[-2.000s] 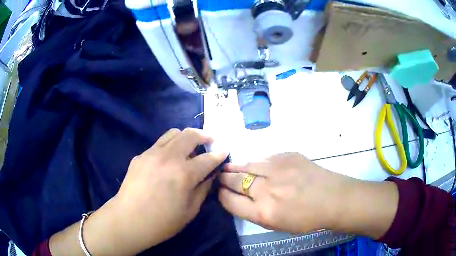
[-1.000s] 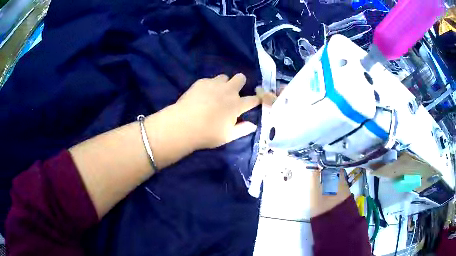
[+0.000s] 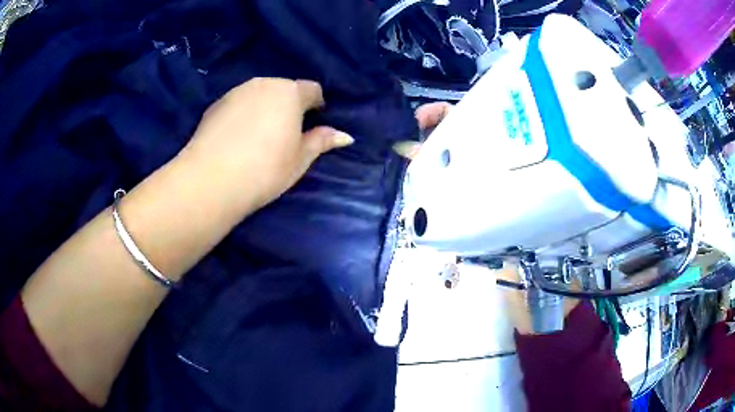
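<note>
The dark navy garment panel (image 3: 282,322) fills the left side and lies partly over the white machine table. My left hand (image 3: 250,149) is on the navy cloth with a fold of it pinched between thumb and fingers. My right hand (image 3: 423,129) reaches behind the machine head; only its fingertips show, at the cloth's far right edge, gripping it. The white sewing machine head (image 3: 483,177) with a blue stripe hides most of that hand. A pale strip (image 3: 392,302) runs along the cloth's right edge.
Dark scraps with pale edges (image 3: 435,40) lie behind the machine. A pink object (image 3: 685,36) stands at the top right of the machine. The grey-blue attachment (image 3: 546,310) shows under the head, over my right sleeve (image 3: 568,358). The white table (image 3: 451,322) shows below the head.
My left hand has moved left and slightly up, away from the cloth's edge. The machine appears larger in view. Earlier, both hands were together at the cloth edge in front of the needle.
</note>
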